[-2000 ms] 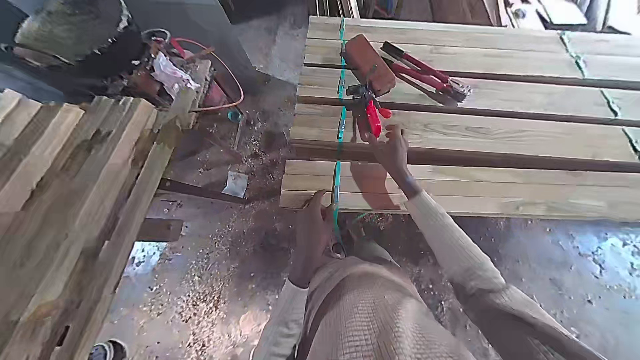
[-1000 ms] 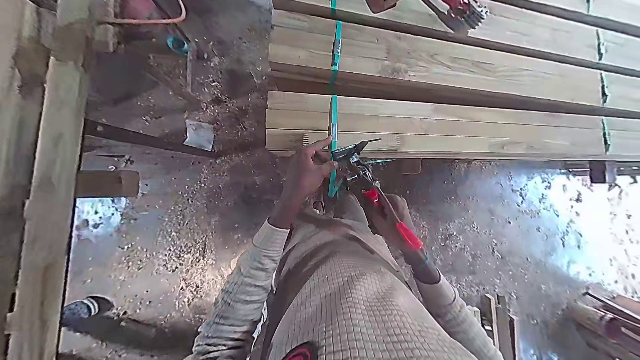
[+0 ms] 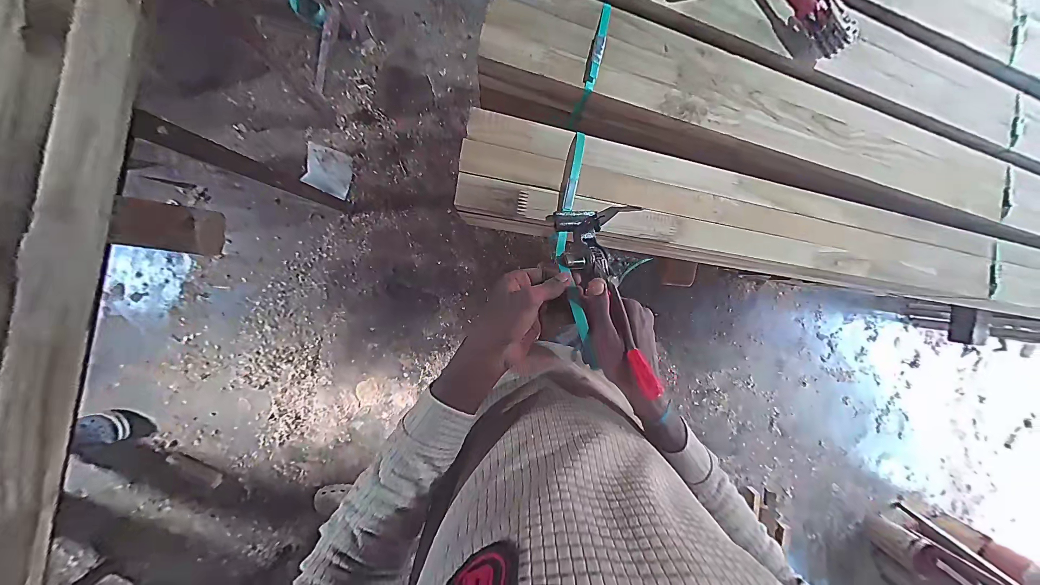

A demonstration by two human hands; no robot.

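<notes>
Green strapping runs over the stacked wooden boards and down past their near edge. My left hand pinches the strap just below a metal strapping tensioner, whose head sits on the strap at the edge of the stack. Around the tool's red-tipped handle my right hand is closed. The strap's loose end hangs between the two hands.
Red-handled cutters, partly cut off by the frame, lie on the boards at top right. Long timber stands along the left side. A shoe shows at lower left. Wood offcuts lie at lower right, and shavings litter the floor.
The tensioner, earlier lying on top of the boards, is now in my right hand at the near edge of the stack. The view has shifted toward the floor.
</notes>
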